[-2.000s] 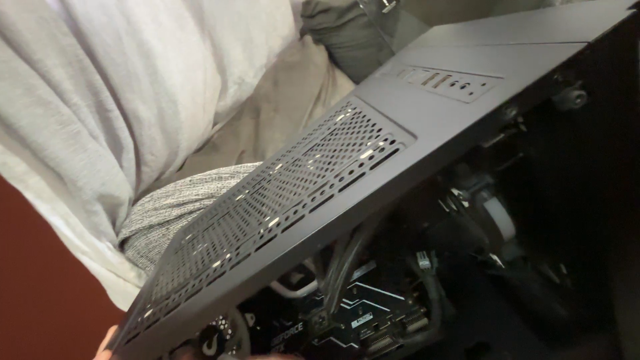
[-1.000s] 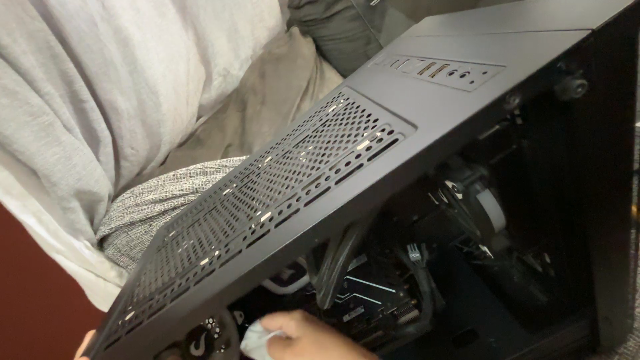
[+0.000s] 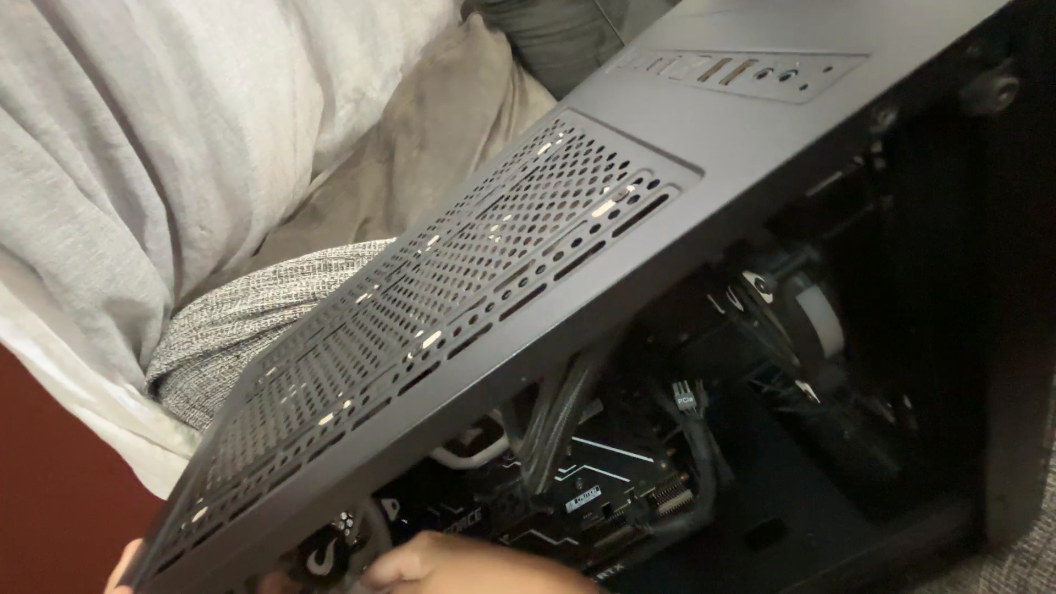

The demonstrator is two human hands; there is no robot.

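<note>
A dark computer case (image 3: 495, 346) lies tilted across the view, its open side showing the parts within. My right hand (image 3: 470, 565) is inside at the lower middle, beside a round fan or cooler part (image 3: 322, 557); its fingertips are blurred, and whether they hold anything is unclear. Only some fingertips of my left hand (image 3: 124, 565) show, against the case's lower left edge. Above my right hand lie a motherboard (image 3: 594, 495) with white lines and a bundle of black cables (image 3: 557, 421). A loose PCIe power connector (image 3: 685, 398) hangs nearby.
Light grey fabric (image 3: 247, 99) drapes behind the case at the left, over a woven grey cushion or upholstery (image 3: 264, 305). A dark cushion (image 3: 549, 41) sits at the top. The case's front port panel (image 3: 742, 74) faces up, and a red surface (image 3: 58, 462) shows at the lower left.
My right hand, out of sight two seconds ago, came into the case holding a whitish cloth or tissue one second ago. It is now lower in the view, and that cloth is no longer plainly visible.
</note>
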